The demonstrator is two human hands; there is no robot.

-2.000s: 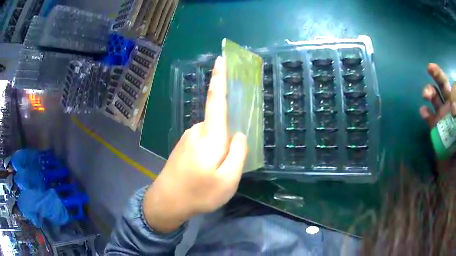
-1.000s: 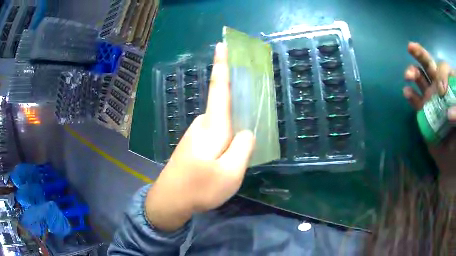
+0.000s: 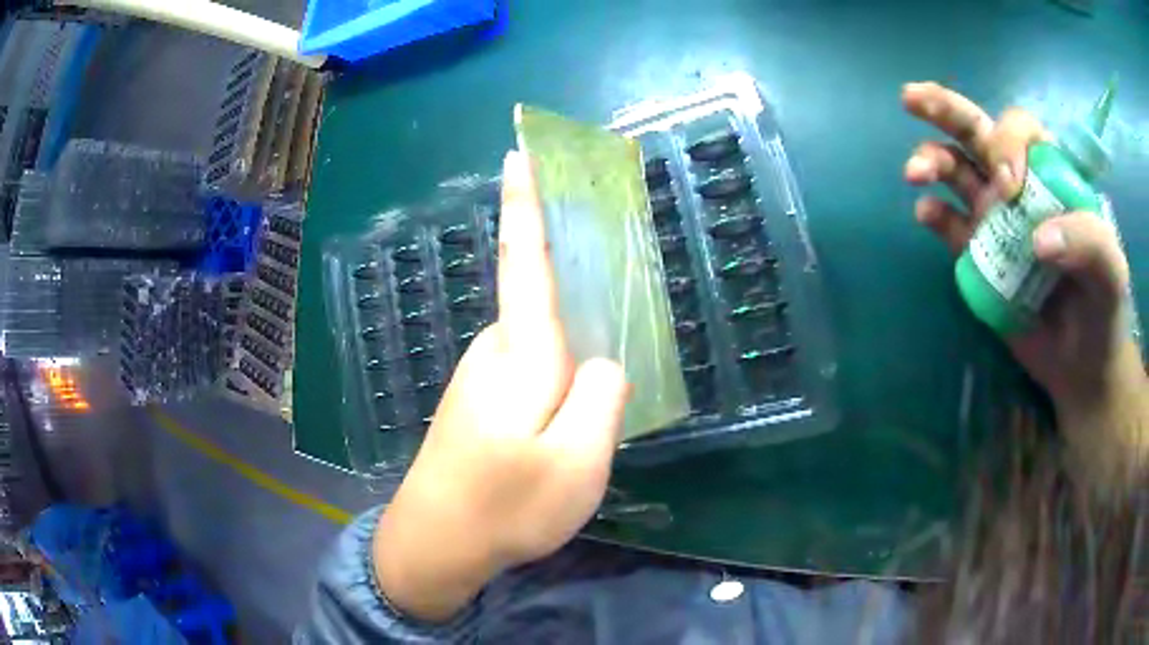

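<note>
My left hand point(image 3: 504, 441) grips a yellowish translucent flat card point(image 3: 599, 277) by its left side and holds it tilted above the tray, hiding the tray's middle. The clear blister tray point(image 3: 819, 378) lies slanted on the dark green bench, with rows of small round dark parts point(image 3: 743, 229) in its pockets. My right hand point(image 3: 1065, 277) is right of the tray, around a green glue bottle point(image 3: 1012, 246) with a white label; several fingers stick out to the left. The bottle's thin green nozzle point(image 3: 1106, 107) points up and right, away from the tray.
A blue bin point(image 3: 391, 28) stands at the bench's back left. Left of the bench are stacked clear trays point(image 3: 120, 202), trays of dark parts point(image 3: 267, 302), a blue crate point(image 3: 231, 236) and an aisle with a yellow line point(image 3: 252, 466). Hair blurs the lower right.
My right hand has come further into view with the bottle, showing its nozzle. The tray now appears further left and more slanted, and the blue bin has entered view. My left hand still holds the card.
</note>
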